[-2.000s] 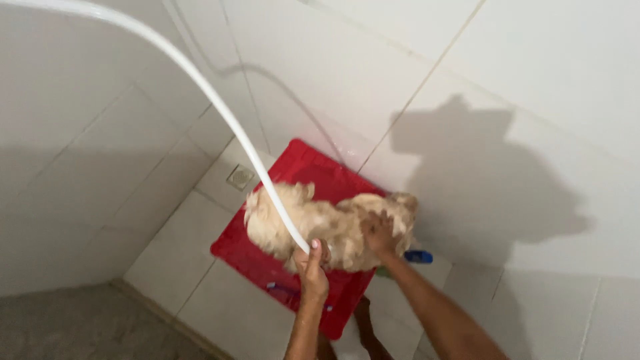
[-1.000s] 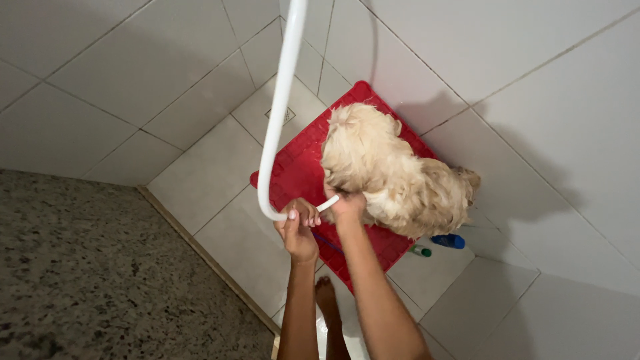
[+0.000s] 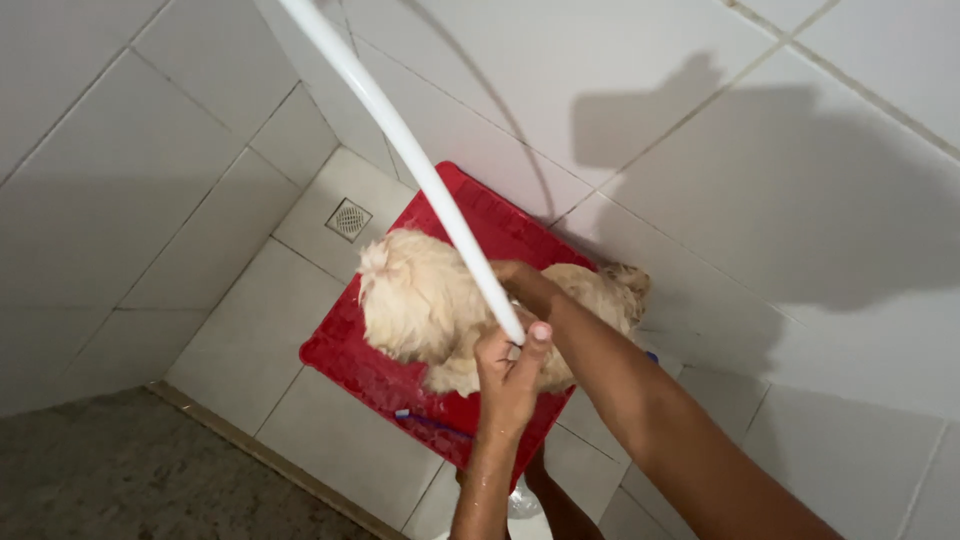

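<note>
A wet, cream-coloured dog stands on a red plastic table, its fur clumped. My left hand grips the lower end of a white hose over the dog's side. Behind it, my right hand reaches to the dog's far side; its fingers are hidden by the hose and fur. A toothbrush with a blue handle lies on the red surface by its near edge.
White tiled walls meet close behind the table. A floor drain lies at its upper left, and a stone ledge runs along the lower left. Bare legs stand below the table.
My right hand has moved from near the hose's end to the dog's far side. The hose, looped below my left hand a second ago, now runs down into it from the upper left. The view has shifted.
</note>
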